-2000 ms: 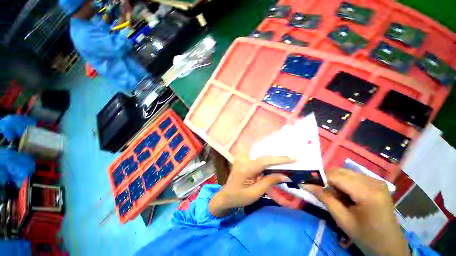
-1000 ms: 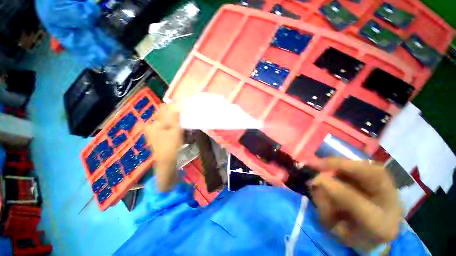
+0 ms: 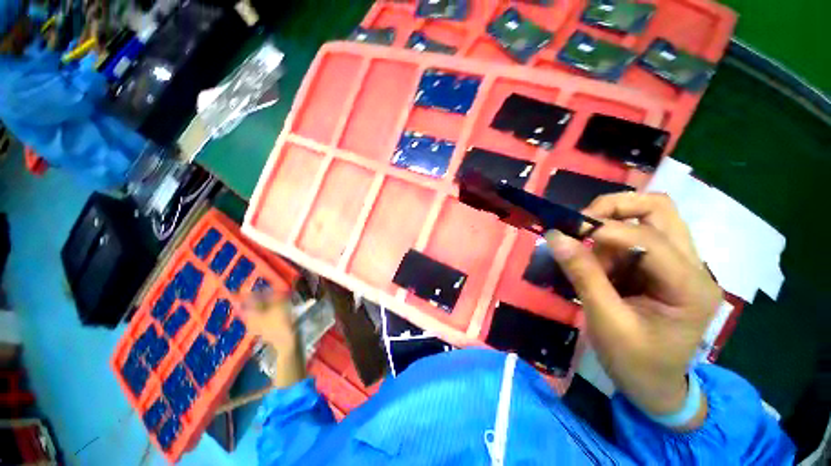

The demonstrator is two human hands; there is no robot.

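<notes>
The salmon-red compartment tray point(image 3: 314, 148) holds two blue circuit boards point(image 3: 446, 93) and several black-covered boards point(image 3: 533, 118). One black-covered board point(image 3: 430, 278) lies in a near pocket. My right hand point(image 3: 638, 282) is over the tray's right part, its fingers closed on a thin dark tool point(image 3: 542, 209), perhaps tweezers. The tool's far end is over the tray's middle; whether it holds a piece is unclear. My left hand point(image 3: 273, 332) is small and blurred at the right edge of the lower red tray point(image 3: 173, 443) of blue boards; its fingers and any held thing are unclear.
A far red tray point(image 3: 702, 23) carries green assembled boards point(image 3: 597, 55). White sheets point(image 3: 729, 227) lie right of the near tray. A black bin point(image 3: 100, 259) stands at the left beside the lower tray. A person in blue point(image 3: 55, 100) is at upper left.
My left hand has moved down and left, and its white sheet is gone from view. A black-covered board now lies flat in the near pocket. My right hand has moved up over the tray.
</notes>
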